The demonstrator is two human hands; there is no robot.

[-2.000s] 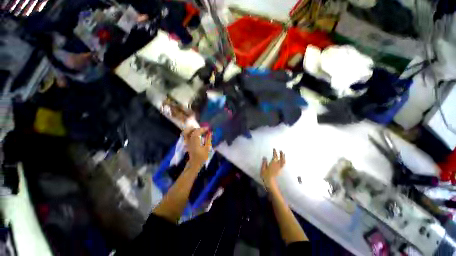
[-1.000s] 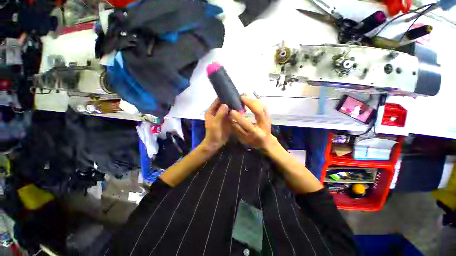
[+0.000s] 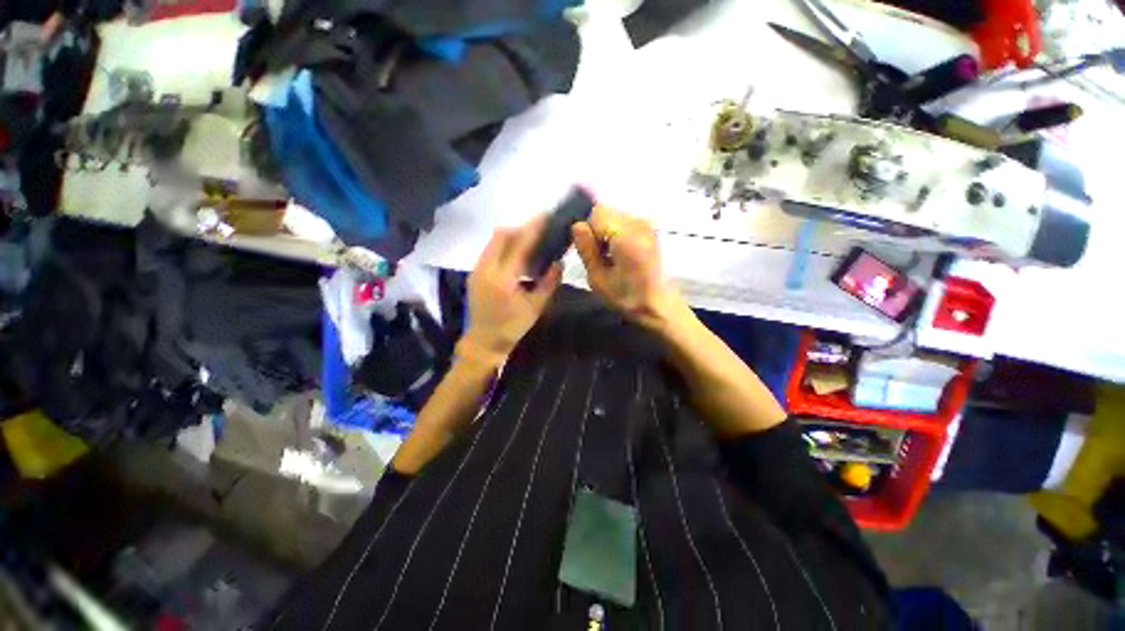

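Observation:
A dark grey thread cone (image 3: pixel 559 233) with a magenta end is held in front of my chest, near the table's front edge. My left hand (image 3: pixel 510 291) is closed around its body. My right hand (image 3: pixel 623 260) is beside its magenta upper end, with fingers curled together. Whether the right fingers pinch thread is too small to tell. The white sewing machine (image 3: pixel 888 185) lies to the right on the white table (image 3: pixel 691 265).
Dark grey and blue cut garment pieces (image 3: pixel 395 136) are piled left. Scissors (image 3: pixel 829 52) lie behind the machine. A phone (image 3: pixel 877 284) and small red tray (image 3: pixel 962 305) are at the front right. A red drawer (image 3: pixel 907 493) is below; another machine (image 3: pixel 185 160) stands far left.
The cone has turned to lean right and is now wrapped by my left hand. My right hand has moved from the cone's lower end to its upper end. The view has shifted slightly.

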